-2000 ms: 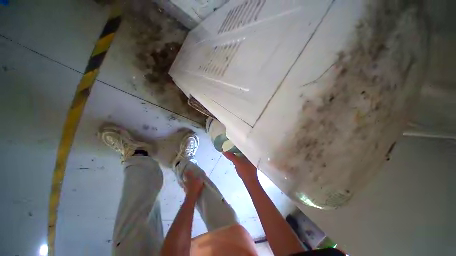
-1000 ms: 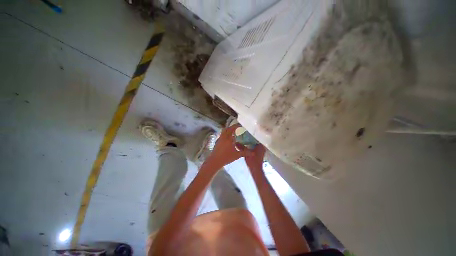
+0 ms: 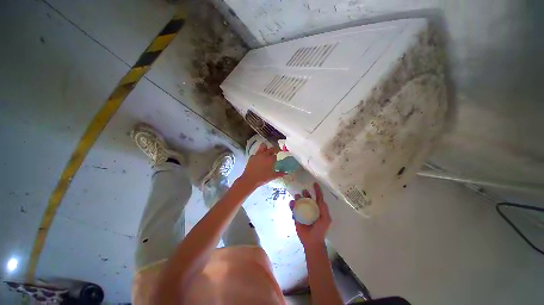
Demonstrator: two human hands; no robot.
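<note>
A pale green cup or bottle [image 3: 287, 165] is at the lower front of the stained white cabinet [image 3: 334, 89]. My left hand [image 3: 260, 167] holds it from the left side, and the fingers partly hide it. A small pink-red spot shows just above it. My right hand [image 3: 316, 225] is lower and to the right, apart from the left, with its fingers curled around a small round cream thing [image 3: 306, 211], which looks like a cup lid. Its flat round face points up at me.
The cabinet has vents and brown stains. My shoes [image 3: 150, 145] and legs are at left on the pale floor. Yellow-black tape [image 3: 89, 134] runs along the left. A dark roll-like object [image 3: 89, 293] lies at bottom left. A black cable [image 3: 516, 223] is at the right edge.
My left hand rose from my leg to the pale green cup. Both hands were together there one second ago; my right hand has since moved down and away with the round cream thing.
</note>
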